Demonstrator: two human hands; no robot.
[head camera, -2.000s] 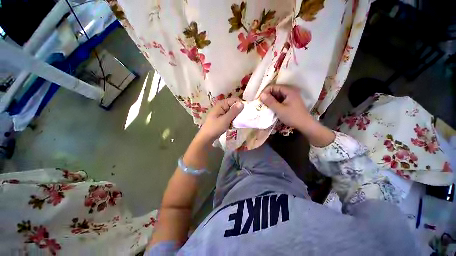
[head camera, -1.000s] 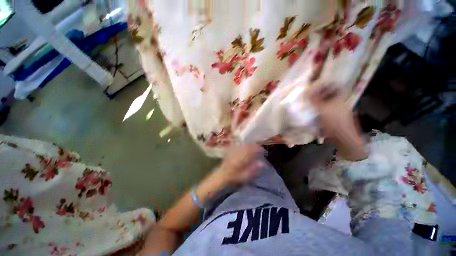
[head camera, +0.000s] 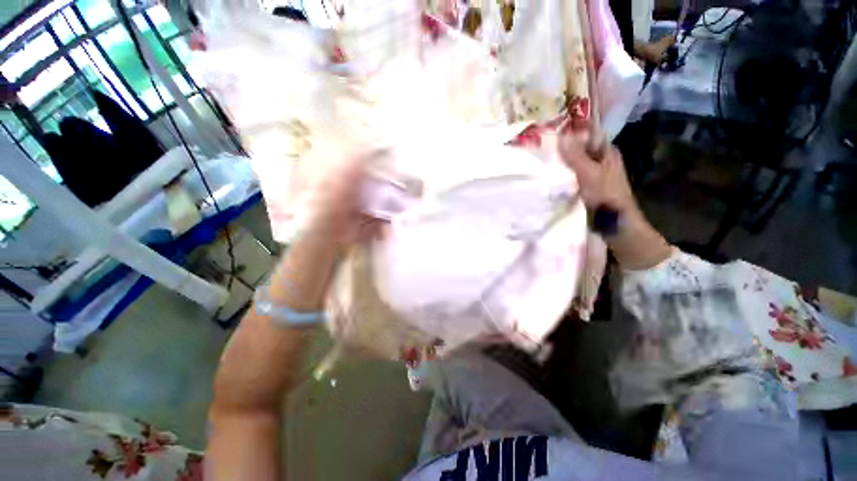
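Observation:
The cream floral blouse (head camera: 479, 254) hangs in front of me, lifted and bunched between my hands, with its paler inside turned up and partly washed out by glare. My left hand (head camera: 352, 193), blurred, grips the cloth on the left side. My right hand (head camera: 597, 174) grips the cloth on the right side, its fingers partly hidden by it; a small dark thing shows at its palm side, too blurred to name. Which part of the blouse each hand holds is unclear.
More floral cloth lies at the lower left (head camera: 122, 451) and at the right (head camera: 799, 329). A white frame with blue cloth (head camera: 122, 291) stands at left, by windows. Another person's hand (head camera: 655, 49) shows at the upper right, near a dark fan-like shape.
Both hands have risen from near my lap and moved apart, lifting the blouse and turning up its pale inside. The view has tilted up, showing windows and another person's hand.

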